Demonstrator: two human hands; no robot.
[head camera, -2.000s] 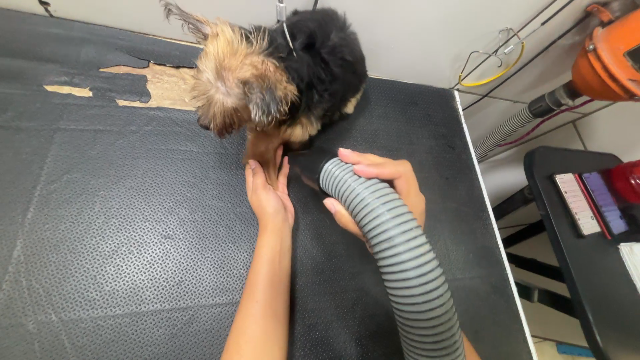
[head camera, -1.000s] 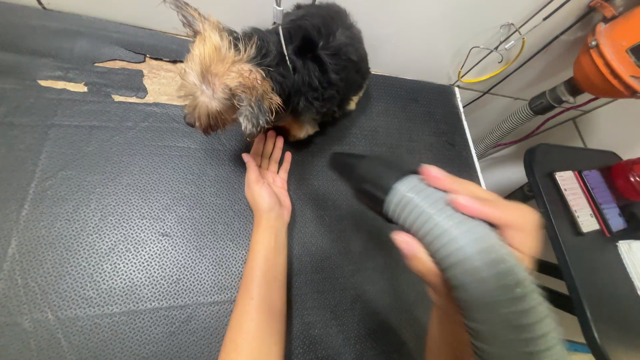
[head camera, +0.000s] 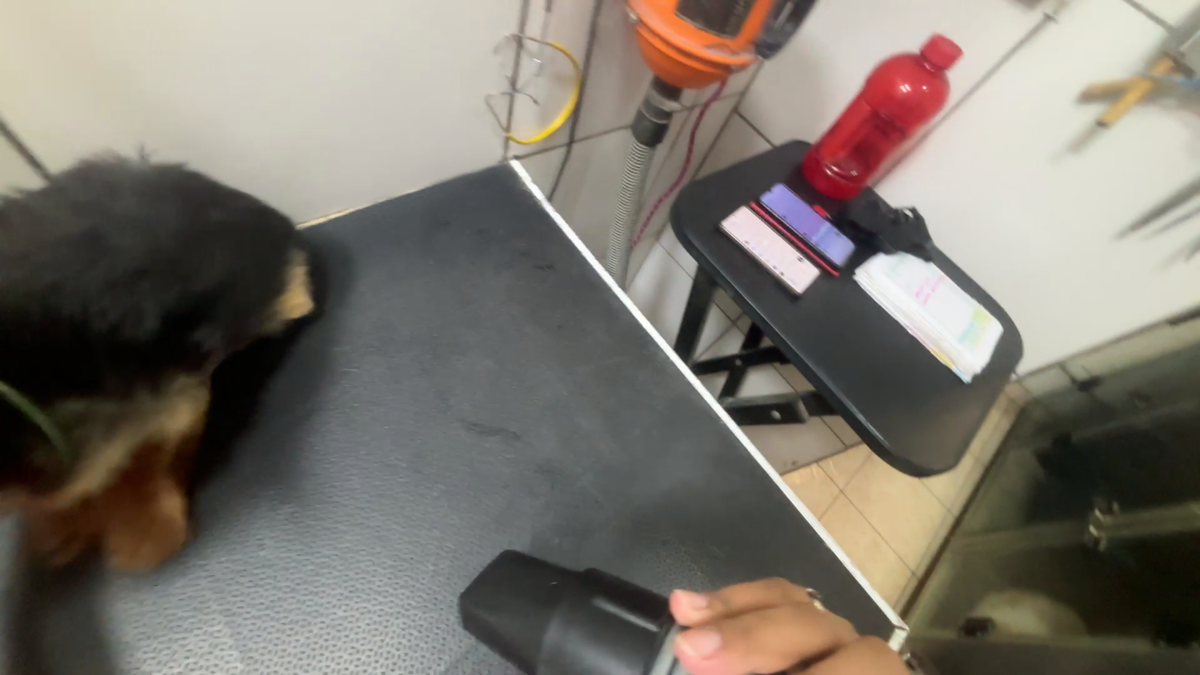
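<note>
At the bottom of the head view, my right hand (head camera: 769, 628) is closed around the hose end behind the black nozzle (head camera: 562, 609) of a pet dryer. The nozzle points left, low over the black textured tabletop (head camera: 450, 412), apart from the dog. A small black and tan dog (head camera: 122, 272) is at the left edge of the view; its head is out of frame and part of a green loop shows on it. My left hand is not in view.
Right of the table's white edge (head camera: 656, 342) stands a black side table (head camera: 844, 375) with two phones (head camera: 771, 250), a red bottle (head camera: 881, 117) and papers (head camera: 937, 314). An orange machine (head camera: 694, 42) with a grey hose (head camera: 628, 206) is behind. A yellow loop (head camera: 567, 103) hangs on the wall.
The view has swung right. The nozzle, near the dog's front legs two seconds ago, is now away from the dog. My left hand, earlier at the dog's paw and then open below it, has left the view.
</note>
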